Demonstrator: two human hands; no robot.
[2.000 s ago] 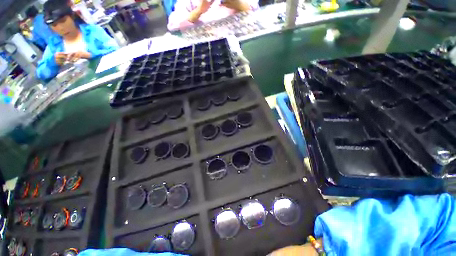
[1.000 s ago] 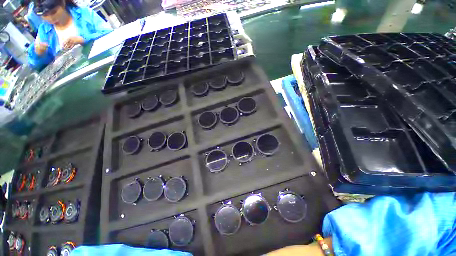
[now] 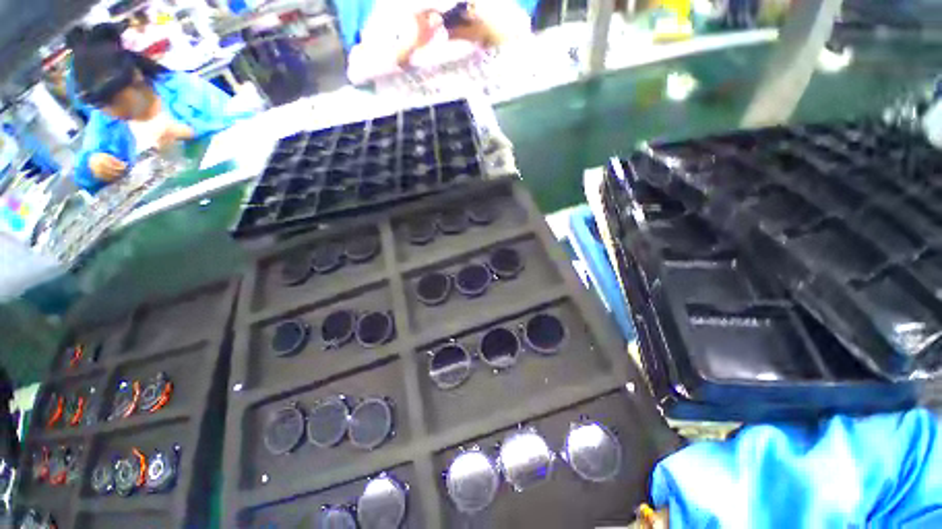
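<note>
A dark foam tray [image 3: 413, 362] lies in front of me with two columns of large pockets. Round dark watch discs sit in its pockets, mostly in threes; the near discs [image 3: 472, 478] reflect bright light. In the near left pocket two discs [image 3: 381, 502] show, cut by the picture's lower edge. My right sleeve [image 3: 806, 475] is blue and lies at the lower right, with a bit of wrist and a beaded band at its end. My right hand is below the edge, out of view. My left hand is not in view either.
A neighbouring foam tray [image 3: 170, 322] at left holds open units with orange rings [image 3: 155, 393]. A black small-pocket tray [image 3: 362, 165] lies beyond the main tray. Glossy black blister trays [image 3: 764, 258] are stacked at right over blue and cream edges. People in blue and pink smocks sit across the green bench.
The view dipped, then rose again, so the trays sit lower in the picture than one second ago. The blue sleeve at lower left has left view. Less of my right wrist shows.
</note>
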